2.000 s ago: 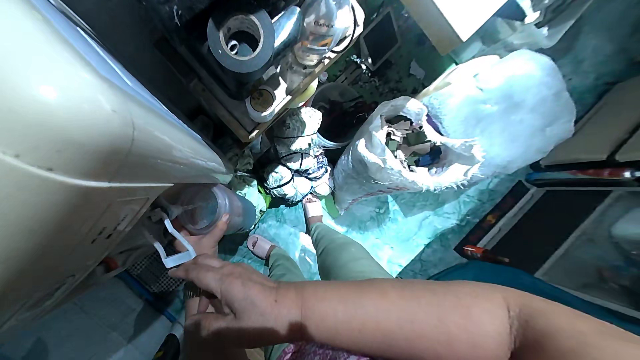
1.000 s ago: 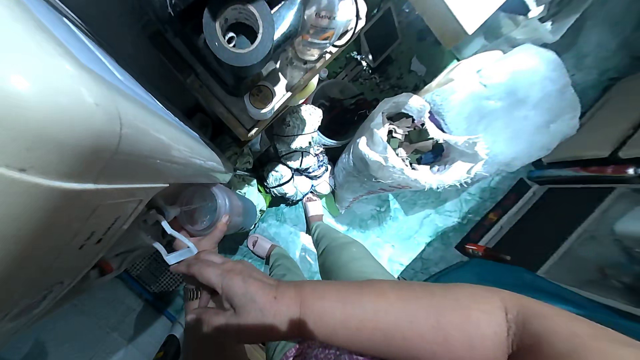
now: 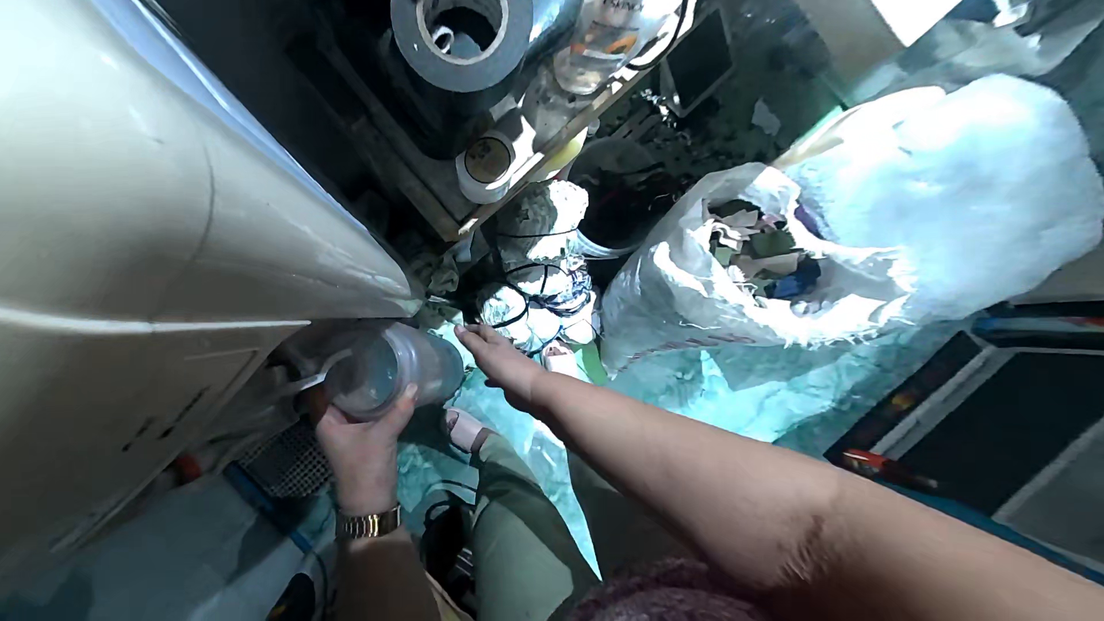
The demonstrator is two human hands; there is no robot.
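My left hand [image 3: 366, 444], with a metal-banded watch on its wrist, holds a clear plastic jar [image 3: 431, 366] from below, thumb along its side. The jar lies tilted, its round end toward the cream-coloured housing [image 3: 172, 371] at the left. A bit of a white plastic part [image 3: 315, 377] shows beside that end. My right hand [image 3: 500, 358] reaches in from the right, just past the jar, with its fingers extended and nothing visible in it. Its palm side is hidden.
A roll of grey tape [image 3: 461, 73] and a smaller roll [image 3: 487, 164] sit on a wooden shelf [image 3: 569, 129] with a clear bottle [image 3: 595, 52]. An open white sack [image 3: 673, 302] of fabric scraps stands on the floor. Bundles with black cord [image 3: 543, 293] lie beside it.
My right hand has moved away from the white plastic part, rightward past the jar. The left hand and its watch, largely hidden before, now show, and the jar lies closer to the white part.
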